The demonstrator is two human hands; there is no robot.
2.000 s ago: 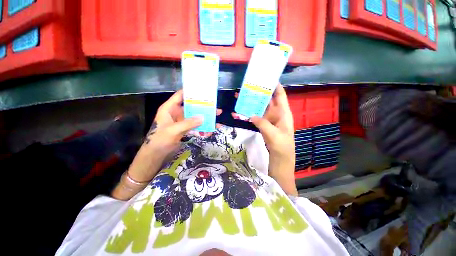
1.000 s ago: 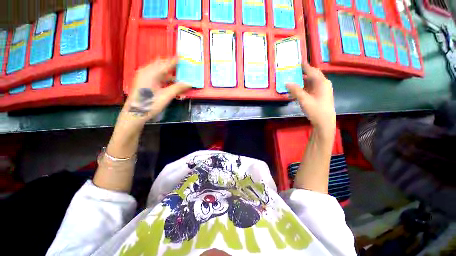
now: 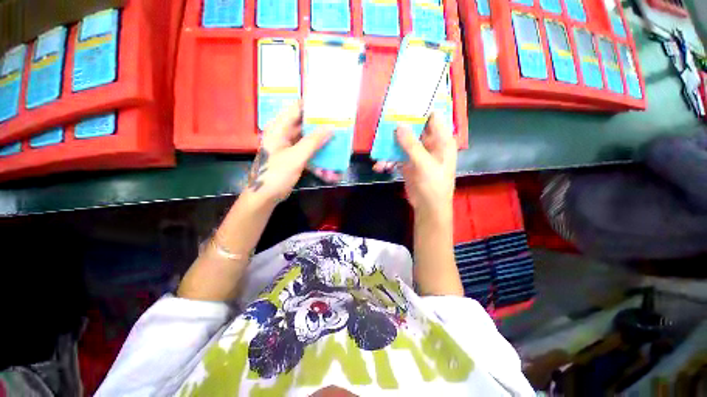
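My left hand [image 3: 281,159] holds a keypad phone [image 3: 329,93], nearly upright in view, with my thumb on its light blue lower part. My right hand [image 3: 429,159] holds a second phone [image 3: 411,93], tilted with its top to the right, thumb on its lower part. Both phones are face up, above the front row of a red slotted tray [image 3: 214,141]. Another phone [image 3: 278,70] lies in that row, left of the held ones. The front row's leftmost recess is empty. A phone at the row's right end is mostly hidden behind the right-hand phone.
Stacked red trays with phones stand at left [image 3: 139,93] and right [image 3: 496,91] on the dark green bench [image 3: 543,136]. A lower red tray [image 3: 490,209] holds dark slim pieces below the bench edge. A grey sleeve [image 3: 636,205] shows at right. Tools lie at the far right.
A second ago both hands were at two phones at the front row's recesses. Now they are closer together, holding two phones raised above the tray. The view has shifted slightly.
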